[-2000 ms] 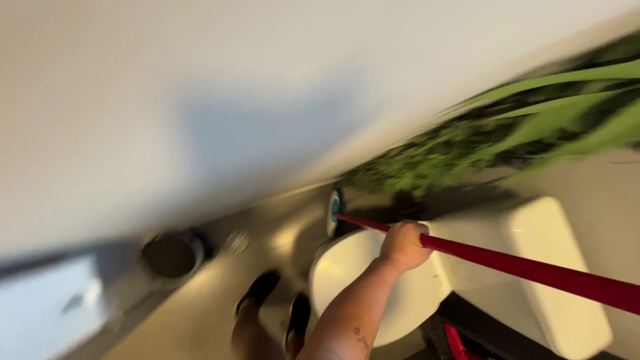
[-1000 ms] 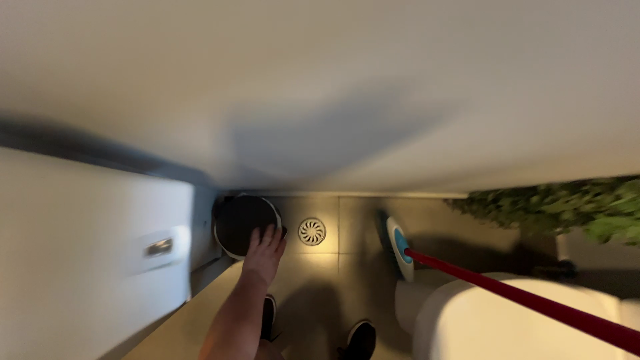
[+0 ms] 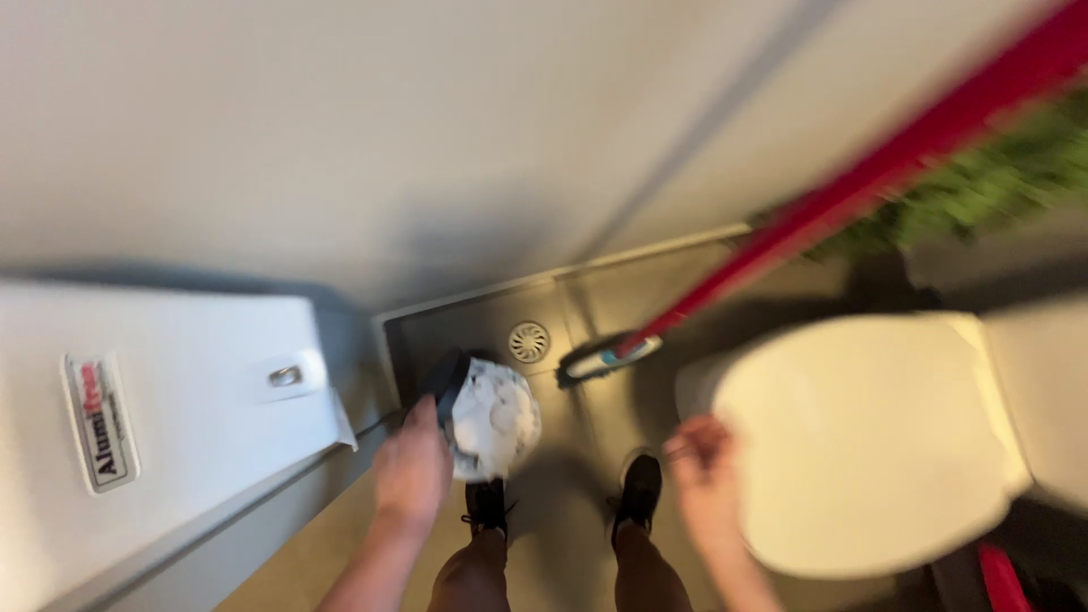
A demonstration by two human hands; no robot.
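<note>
My left hand [image 3: 415, 463] is at the near left edge of a small round waste bin, with its fingers on the raised dark lid [image 3: 450, 382]. White, crumpled material, a liner or paper, fills the bin's opening [image 3: 501, 421]. My right hand [image 3: 704, 450] is blurred, its fingers loosely curled beside the rim of a closed white toilet lid [image 3: 858, 442]; nothing shows in it. A broom with a red handle [image 3: 816, 204] rests its white and blue head [image 3: 608, 357] on the floor tiles between bin and toilet, no hand on it.
A round floor drain [image 3: 529, 342] lies behind the bin, near the pale wall [image 3: 425, 153]. At the left is a white dispenser [image 3: 204, 399] with a small metal latch and a label bearing writing. Green foliage [image 3: 977, 187] is at the right. A red object [image 3: 1003, 578] shows at lower right.
A hand held the red handle two seconds ago; none is on it now. The bin's dark lid lay flat under a hand one second ago and is now raised. My right hand has come into view.
</note>
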